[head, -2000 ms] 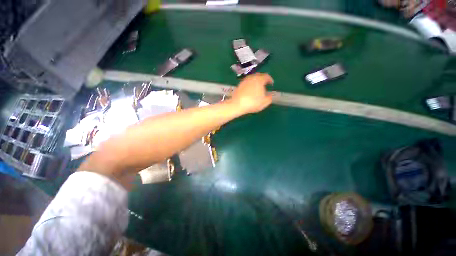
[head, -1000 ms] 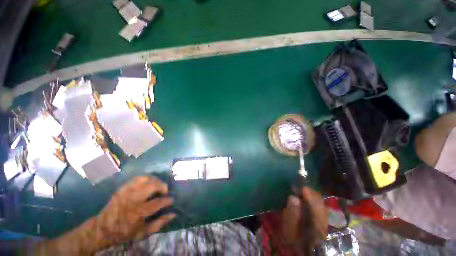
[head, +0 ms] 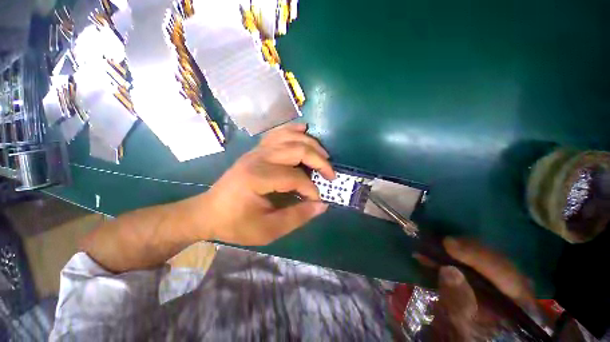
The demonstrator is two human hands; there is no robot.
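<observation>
A narrow board assembly [head: 394, 194] lies on the green bench, with a white dotted section at its left and a silver area at its right. My left hand [head: 271, 184] has its fingertips on the left end of the board. My right hand [head: 478, 270], blurred, holds a dark soldering iron [head: 401, 220]. Its metal tip is at the middle of the board, by the edge of the silver area. Whether the tip touches cannot be told. Fanned rows of LCD modules [head: 237, 73] with orange flex tails lie beyond my left hand.
A round tub [head: 568, 194] with tangled silver inside stands at the right. A solder spool [head: 32, 167] and a clear tray [head: 12, 100] are at the far left. A thin wire [head: 140, 176] trails on the bench. A brown carton [head: 53, 244] sits below the bench edge.
My left hand has moved onto the board from beside it. The iron has moved from the round tub to the board. The view has shifted, and the fan is out of frame.
</observation>
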